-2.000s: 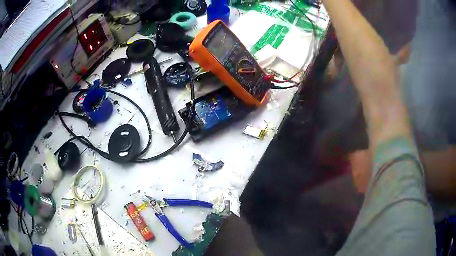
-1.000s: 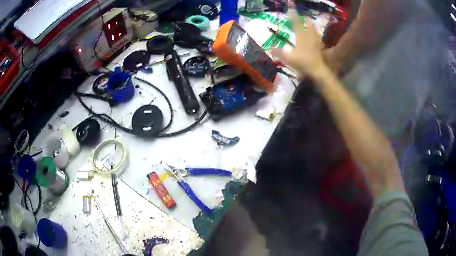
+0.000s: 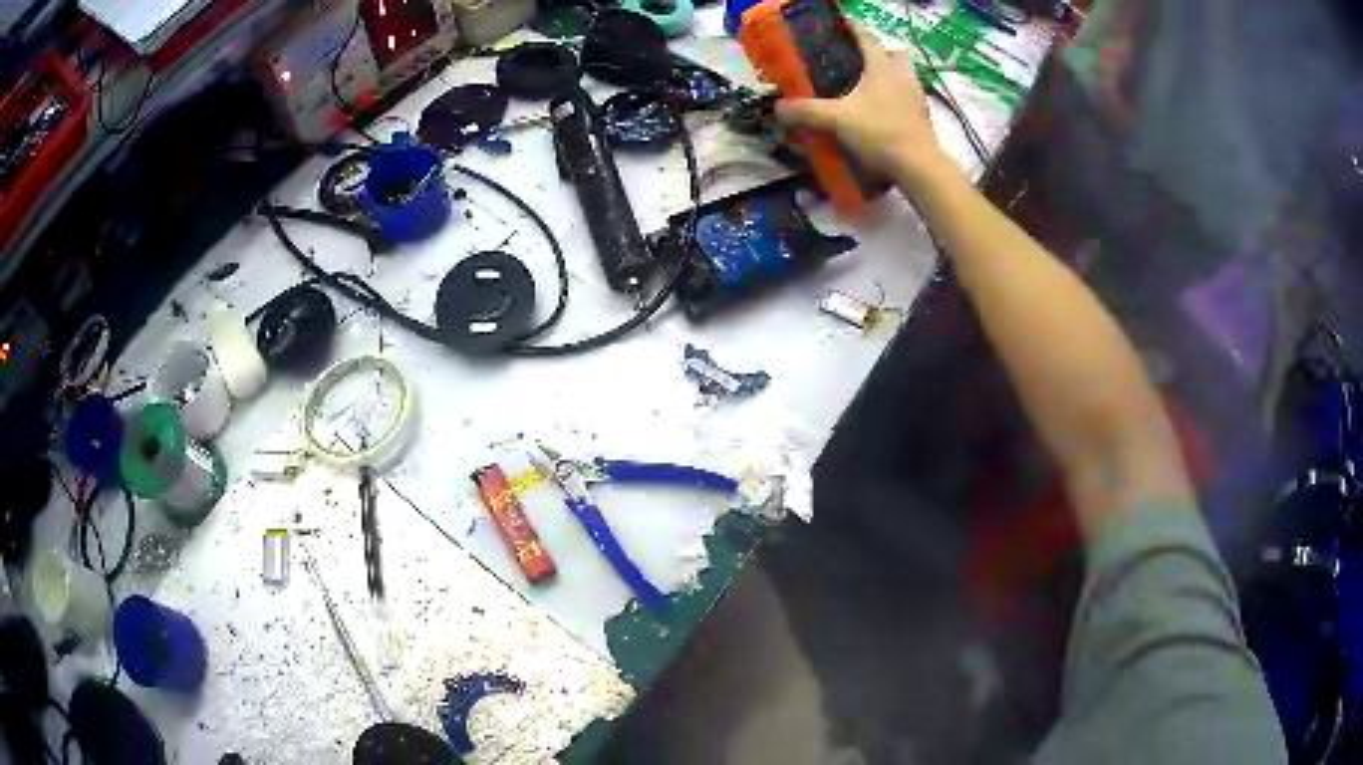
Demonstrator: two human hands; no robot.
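Note:
My right hand point(image 3: 882, 112) reaches in from the right and grips the orange-edged multimeter point(image 3: 825, 60) near the back of the bench. The thumb lies across its near side; the far fingers are partly hidden. The multimeter is tilted above a black case with a blue part point(image 3: 748, 247). Its lower end is blurred. My left hand is not in view.
Blue-handled cutters point(image 3: 606, 516) and a red-orange tube point(image 3: 513, 523) lie in front. A soldering iron point(image 3: 601, 194), blue cup point(image 3: 404, 191), clear ring point(image 3: 356, 414) and green reel point(image 3: 162, 456) stand or lie left. The bench edge slopes down to the left.
My right hand has moved from beside the multimeter onto it and taken hold of it. The view has shifted, and a black rounded part now shows at the bottom edge.

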